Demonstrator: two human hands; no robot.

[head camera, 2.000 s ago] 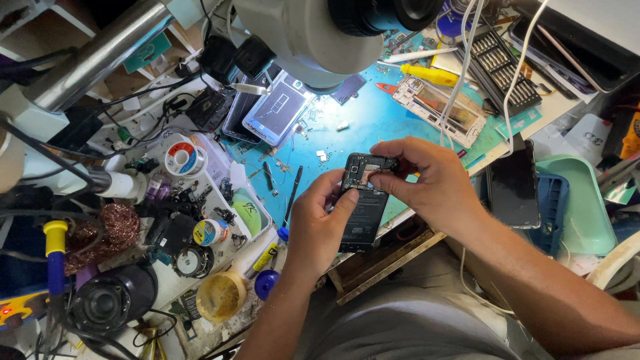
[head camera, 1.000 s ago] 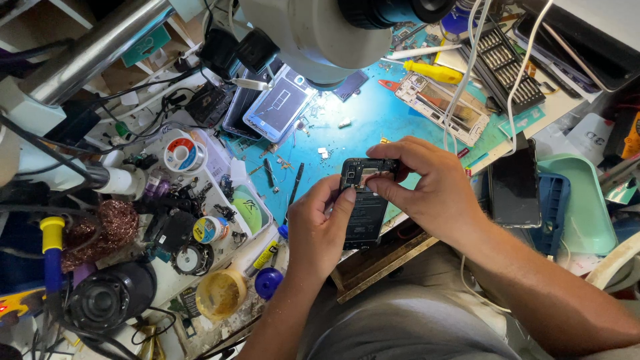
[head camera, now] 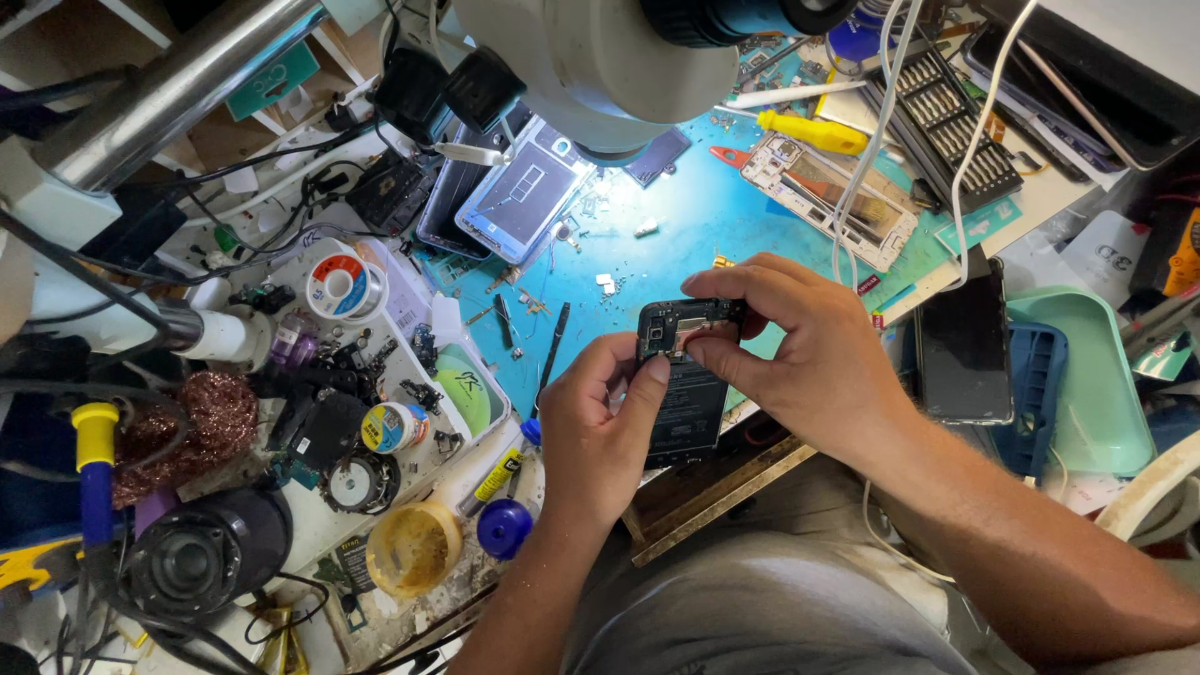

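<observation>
An opened smartphone, its black battery and upper circuit board exposed, is held upright near the bench's front edge. My left hand grips its left side, with the thumb beside the camera module. My right hand holds the upper right corner, index finger along the top edge and thumb on the metal-coloured part of the board. The fingertips behind the phone are hidden. Beyond it lies a lit blue work mat with small loose parts, and a black pen-like tool rests left of the phone.
A microscope overhangs the mat. Phone housings, a yellow-handled screwdriver, a phone frame and a bit set lie behind. Solder spool, open tub and blue cap stand left; a green tray is right.
</observation>
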